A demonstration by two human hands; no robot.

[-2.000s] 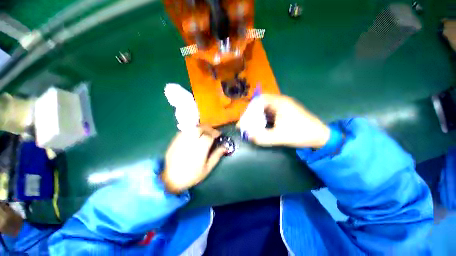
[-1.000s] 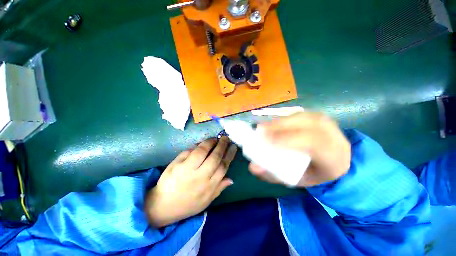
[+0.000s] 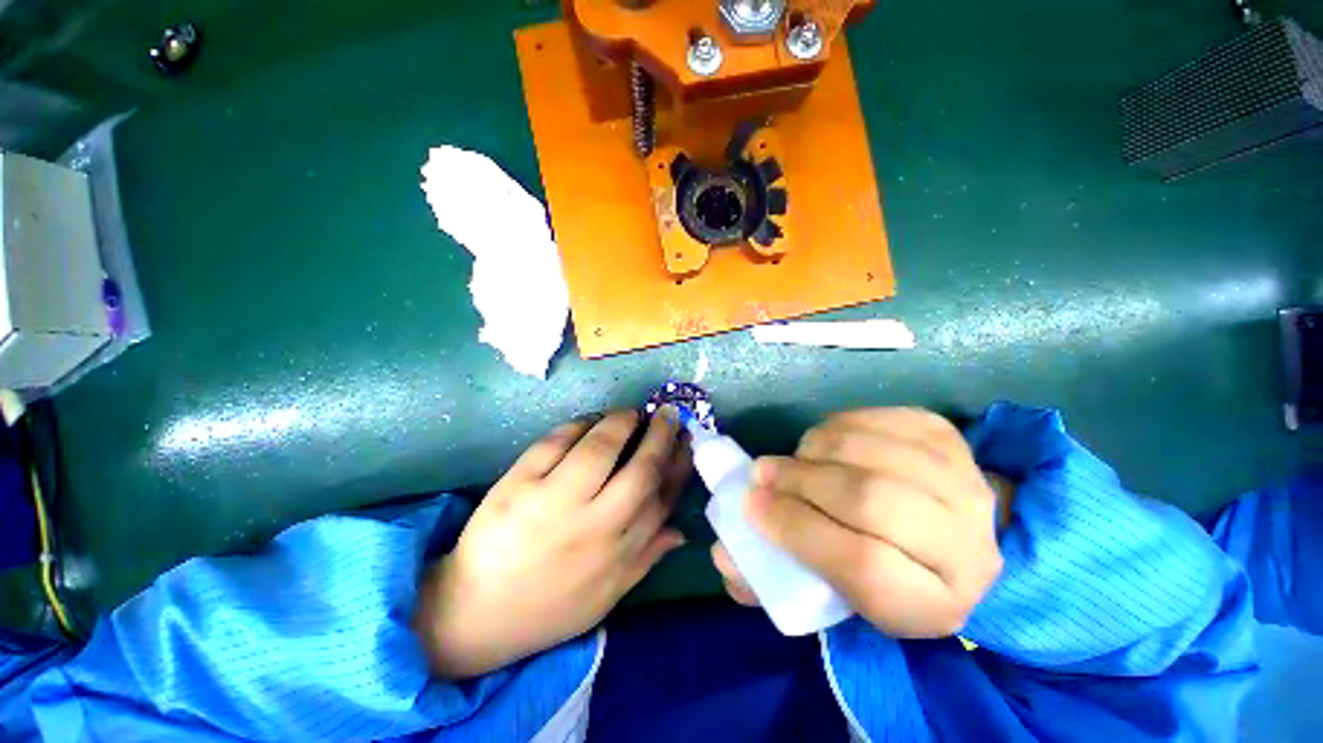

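Observation:
A small round workpiece (image 3: 679,398), dark with silver spots, lies on the green bench just in front of the orange base. My left hand (image 3: 559,537) rests on the bench with its fingertips on the workpiece's near left edge, partly covering it. My right hand (image 3: 885,515) holds the white glue bottle (image 3: 769,559), tilted with its blue nozzle down at the workpiece's near side. Whether the nozzle touches it I cannot tell. The black toothed nest (image 3: 720,206) on the press shows a dark centre with no hand near it.
The toggle press's orange base (image 3: 624,312) stands behind my hands. A crumpled white wipe (image 3: 508,261) lies left of it, a pale flat strip (image 3: 834,334) before it. Also there: white box (image 3: 51,269), loose round part (image 3: 176,48), grey patterned block (image 3: 1226,99).
My right hand has moved down and the bottle's nozzle has come right and down onto the workpiece. My left hand stays at the workpiece, more of which now shows. The view has shifted slightly.

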